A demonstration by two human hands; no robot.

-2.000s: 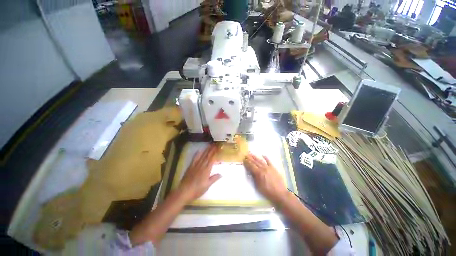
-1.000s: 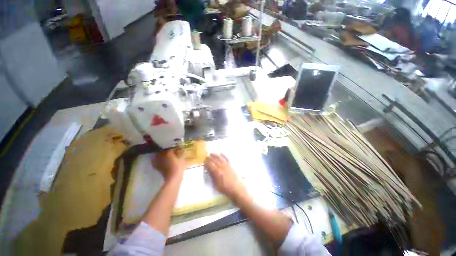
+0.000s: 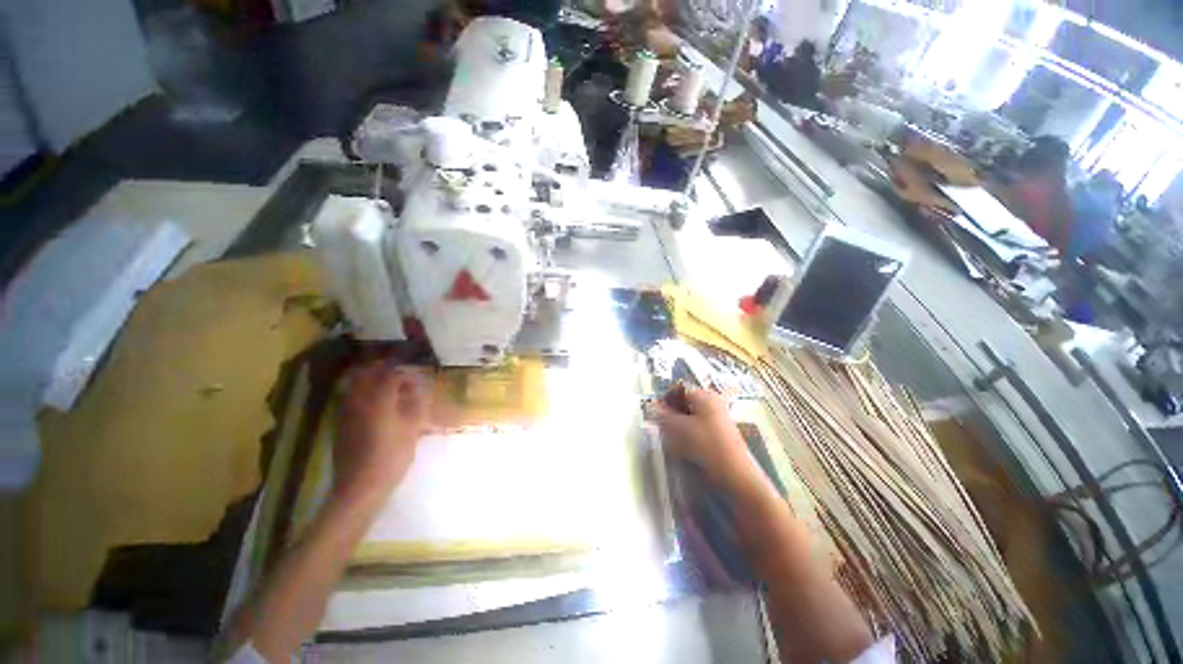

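A tan panel [image 3: 500,393] lies flat under the needle area of the white sewing machine [image 3: 461,279], on the white template [image 3: 493,486] with yellow taped edges. My left hand [image 3: 379,413] rests at the panel's left edge; blur hides whether its fingers grip it. My right hand [image 3: 694,418] is at the near edge of the pile of small white labels [image 3: 707,370], right of the template. A small dark thing shows at its fingertips, too blurred to name. Glare covers the template's right part.
Overlapping tan panels [image 3: 156,389] lie at left, beside white sheets [image 3: 110,305]. At right are a small tan stack [image 3: 711,324], a propped control panel [image 3: 841,291] and a long bundle of thin strips [image 3: 895,506]. Thread cones [image 3: 641,81] stand behind.
My right hand has moved right, from the tan panel to the label pile. My left hand has stayed by the panel's left side. The camera view has shifted.
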